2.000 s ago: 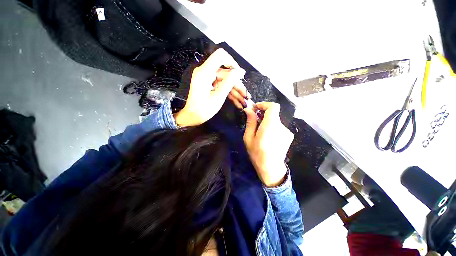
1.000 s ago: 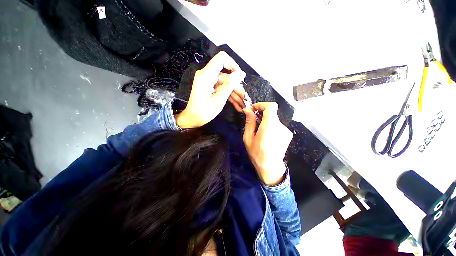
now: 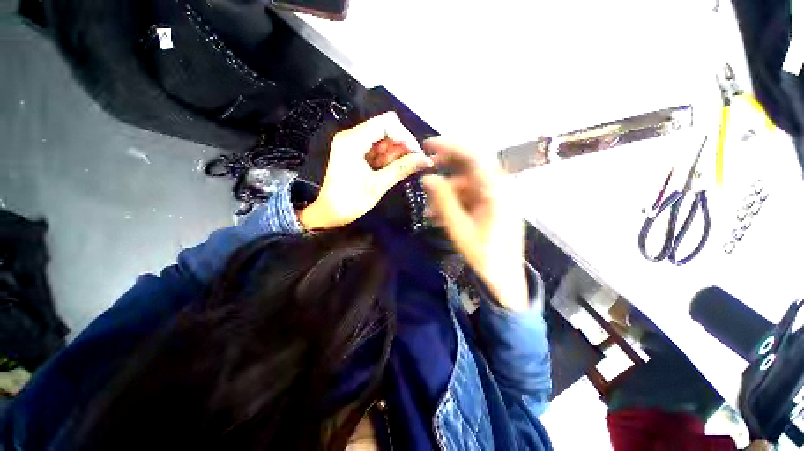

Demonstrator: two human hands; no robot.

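My left hand [image 3: 366, 172] is closed on the dark garment section, its thumb and forefinger pinching near the edge. A light-and-dark trim [image 3: 415, 201] runs down from the fingertips along the dark cloth. My right hand [image 3: 476, 211] is blurred, close at the right of my left fingertips, its fingers raised and partly spread. Whether it holds a needle or thread cannot be seen. The dark garment body [image 3: 132, 79] with a small white label lies at the upper left. Black tangled strands [image 3: 264, 158] hang beside my left wrist.
On the white table lie a long flat tool [image 3: 608, 136], scissors [image 3: 674, 225] with a thin red stick beside them, yellow-handled pliers [image 3: 725, 132], small grey loops [image 3: 746, 216] and a black cylinder [image 3: 730, 321]. A dark flat object [image 3: 313, 7] is at the table's far edge. Long dark hair covers the lower view.
My right hand has come off the pinch at the trim and moved up and right, now blurred. More trim shows below my left fingertips. The view has shifted, and the red stick now shows by the scissors.
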